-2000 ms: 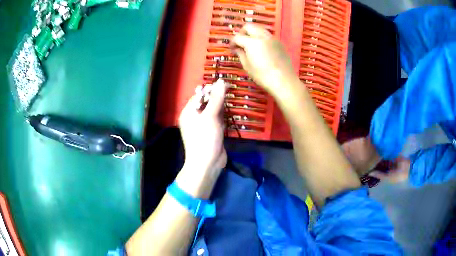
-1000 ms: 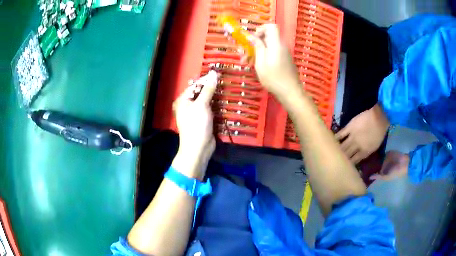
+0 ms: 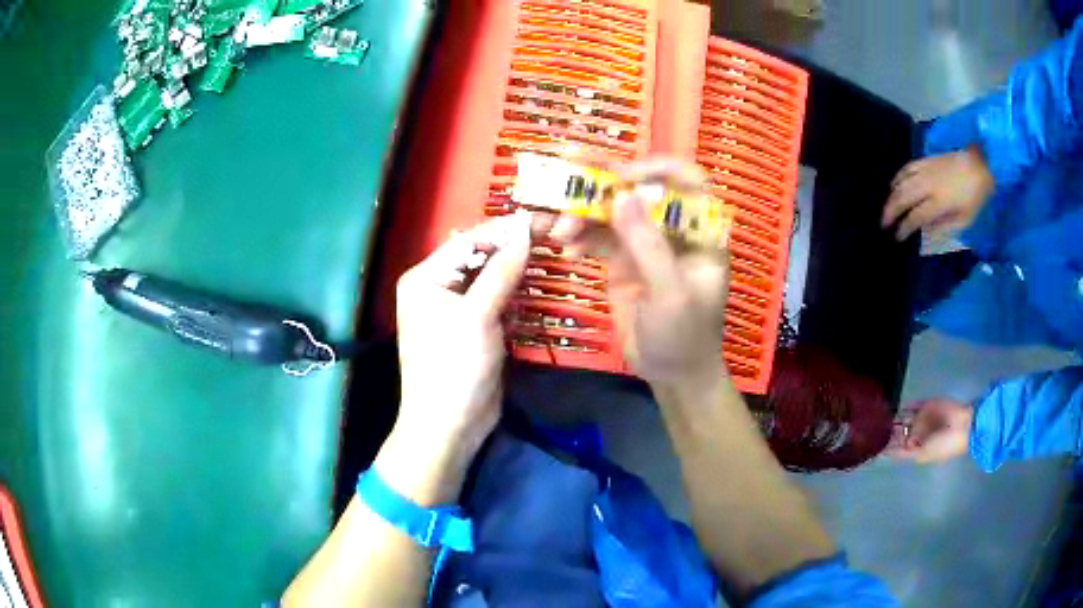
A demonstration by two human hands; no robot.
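My right hand (image 3: pixel 671 279) holds a yellow-orange circuit board (image 3: pixel 624 204) with dark parts and a pale left end, level above the slotted board tray. My left hand (image 3: pixel 457 315), with a blue strap on its wrist, is left of it; its thumb and index fingertips are pinched near the board's left end. Something small and whitish shows between its fingers, too blurred to name. The red-orange slotted board tray (image 3: pixel 679 89) lies under both hands, with boards in several of its narrow slots.
On the green bench (image 3: pixel 214 475) at left lie an electric screwdriver (image 3: pixel 214 323), a screw tray (image 3: pixel 93 176) and a pile of green circuit boards (image 3: pixel 178 59). A dark-red wire bundle (image 3: pixel 829 416) is right of the tray. Another person's hands (image 3: pixel 938 192) are at the right.
My right hand has lifted the yellow-orange board from the tray's upper area and brought it down towards my left hand. The other person's hands have moved apart, uncovering the dark-red bundle.
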